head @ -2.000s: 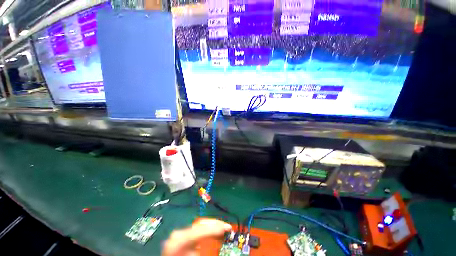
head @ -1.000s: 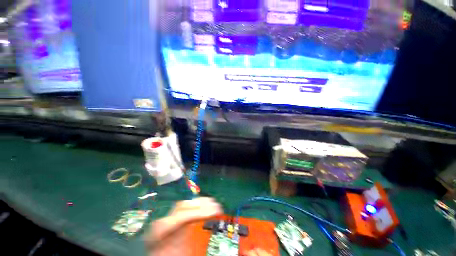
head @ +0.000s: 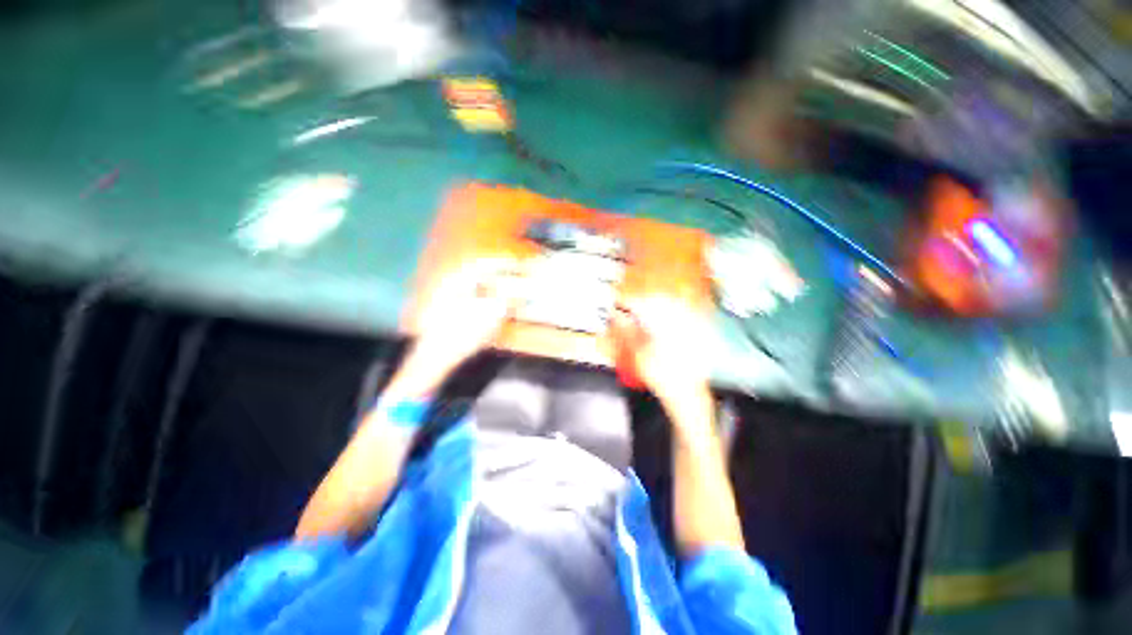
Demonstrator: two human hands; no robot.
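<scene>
The frame is heavily blurred. The orange jig base point(head: 466, 221) lies at the bench edge with the dark connector block point(head: 577, 236) at its back. A pale main board point(head: 569, 292) sits on the jig in front of the block. My left hand point(head: 466, 310) is at the board's left side, with a blue wrist strap point(head: 405, 409) on the wrist. My right hand point(head: 664, 341) is at the board's right side, with a red pen-like tool point(head: 627, 350) at its fingers. Blur hides whether either hand grips the board.
One board point(head: 296, 213) lies left of the jig, another point(head: 754, 275) right of it. AV plug ends point(head: 478, 104) lie behind. A blue cable point(head: 795, 208) runs towards the orange test box point(head: 950, 248). Tape rings point(head: 242, 68) lie at back left; the oscilloscope point(head: 912, 75) is at back right.
The view has tilted down from the screens to the bench edge and my lap. Both hands and forearms now show at the jig; before, only my left hand showed clearly at its left side.
</scene>
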